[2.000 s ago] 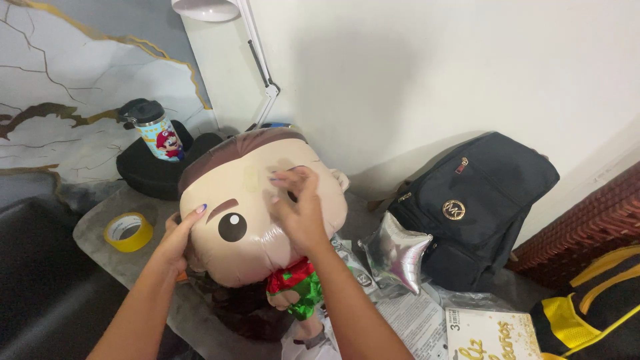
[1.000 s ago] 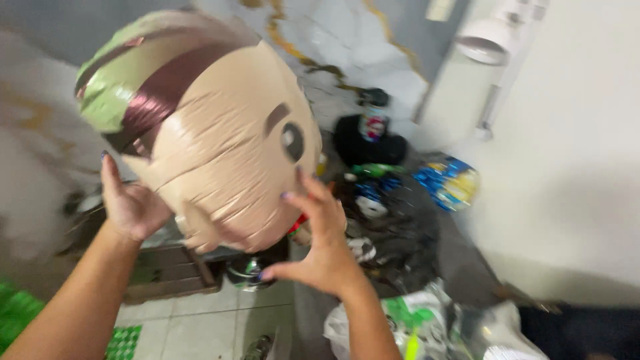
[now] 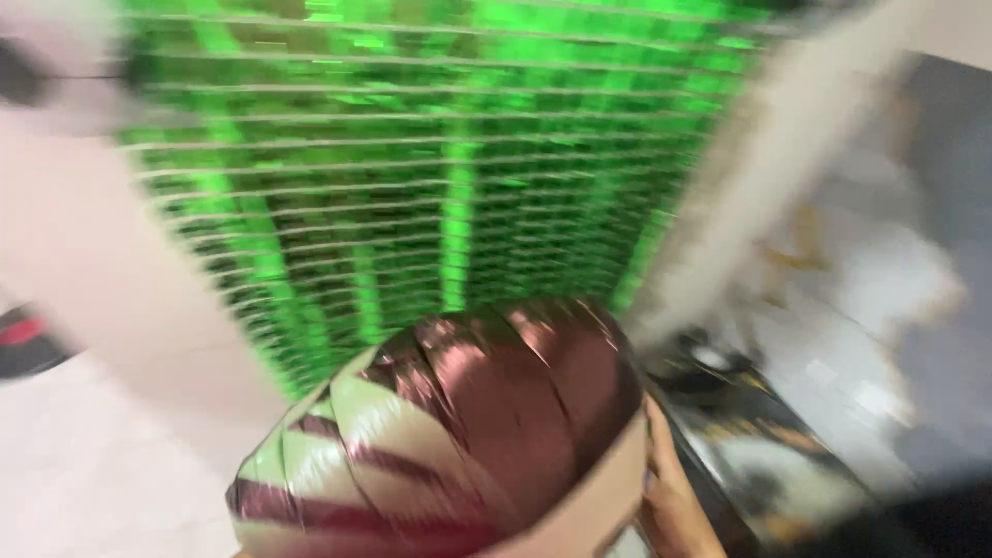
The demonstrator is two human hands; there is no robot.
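Observation:
A large foil character-head balloon fills the lower middle of the view, its shiny brown hair side and pale green and dark striped part facing up. My right hand is pressed along the balloon's right edge, its fingers partly hidden behind the foil. Of my left hand only a sliver of skin may show at the bottom edge, left of the middle; the rest is behind the balloon or out of view. Beyond the balloon hangs a shimmering green foil curtain. The picture is blurred by motion.
A pale wall or door frame stands right of the curtain. Farther right are a marble-patterned wall and a dark glossy surface with blurred items. White floor shows at lower left, with a dark and red object beside it.
The view has swung from the cluttered table to the green curtain. The balloon is now lower, with its hair side up; two seconds ago its face was up by the table.

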